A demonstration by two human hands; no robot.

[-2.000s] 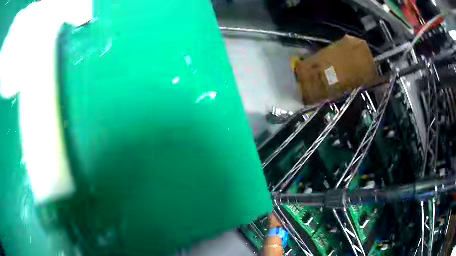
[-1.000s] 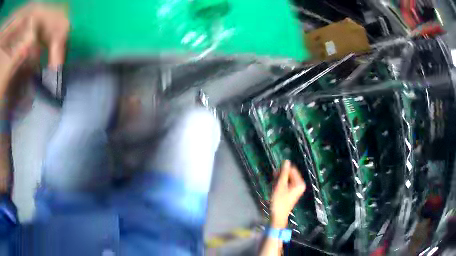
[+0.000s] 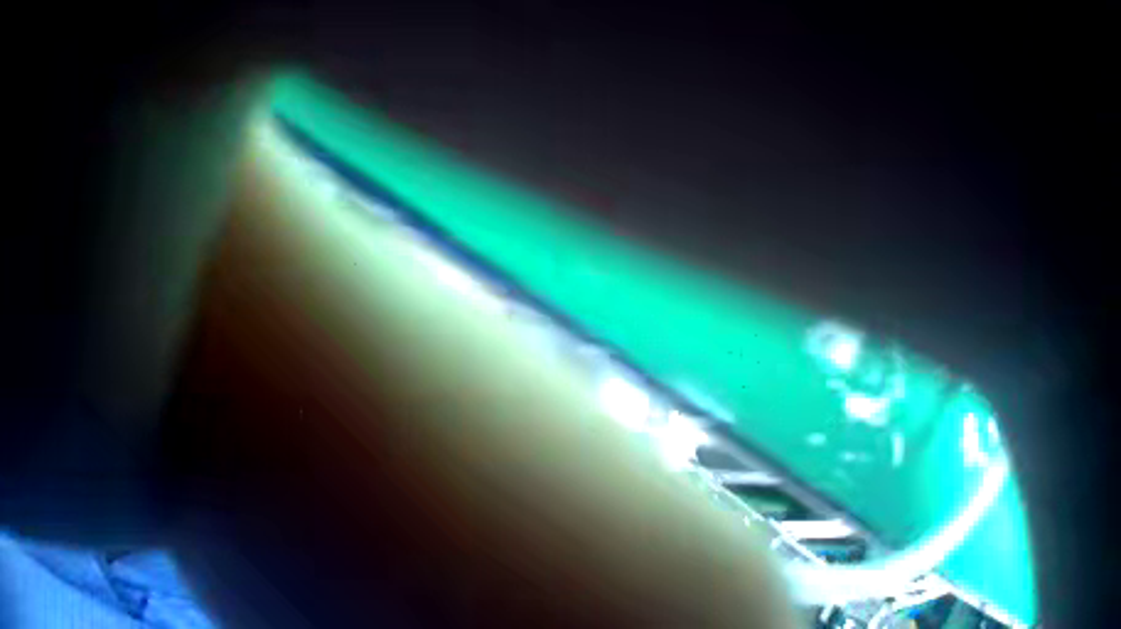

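Most of the head view is dark and blurred. A large blurred surface, pale at its upper edge and dark brown below (image 3: 467,430), covers the lower middle very close to the camera; I cannot tell what it is. Behind it a strip of green mat (image 3: 688,332) runs from the upper left to the lower right, with bright glare spots near its right end. Neither of my hands can be made out.
A sliver of wire rack (image 3: 824,531) shows between the blurred surface and the mat at the lower right. A curved white band (image 3: 910,568) crosses there. Blue cloth (image 3: 105,584) is at the lower left corner.
The view has turned and gone mostly dark. The large blurred surface now covers the middle. Both hands seen one second ago, one at the left and one by the rack, no longer show.
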